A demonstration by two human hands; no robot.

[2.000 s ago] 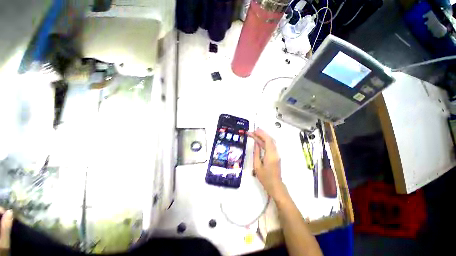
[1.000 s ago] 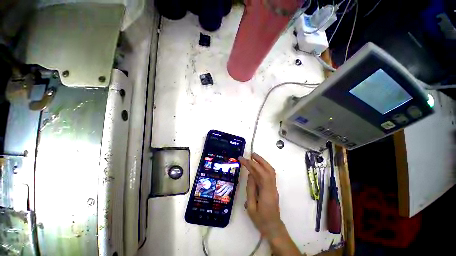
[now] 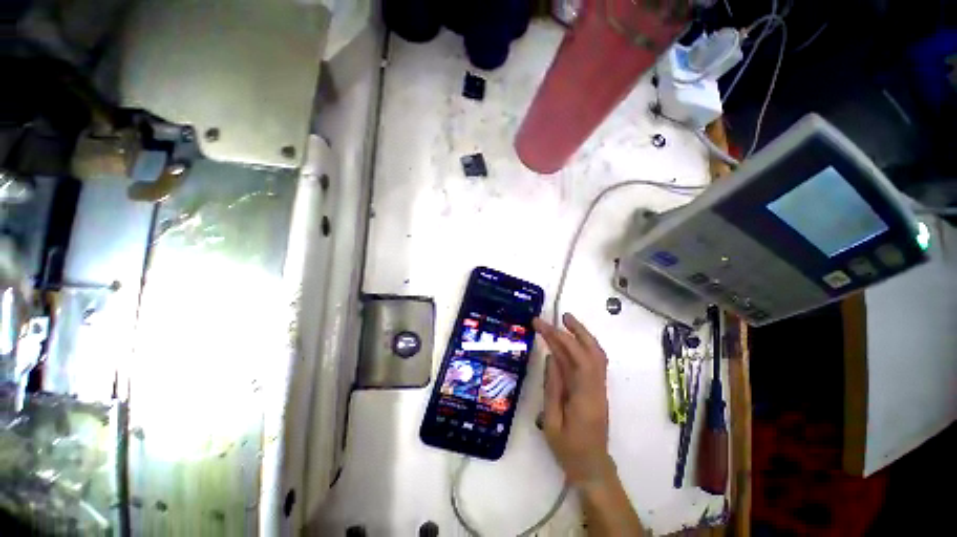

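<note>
A black smartphone [image 3: 484,364] with a lit screen lies flat on the white tabletop, to the right of the machine bed. My right hand [image 3: 577,393] rests just right of the phone, palm down, with its fingertips at the phone's upper right edge. It holds nothing and its fingers are partly spread. A pale cable [image 3: 568,246] runs from the phone's lower end and curves around my hand toward the back. My left hand is not in view.
The metal machine bed [image 3: 215,315] and cream machine head [image 3: 236,79] fill the left. A pink-red bottle [image 3: 588,89] stands at the back. A control panel [image 3: 771,236] is at the right. A screwdriver [image 3: 714,441] and yellow-green snips [image 3: 675,372] lie near the wooden edge.
Since two seconds ago, the view has come closer over the tabletop and a left hand at the lower left edge has gone out of view. My right hand stays beside the phone; the screen content has changed.
</note>
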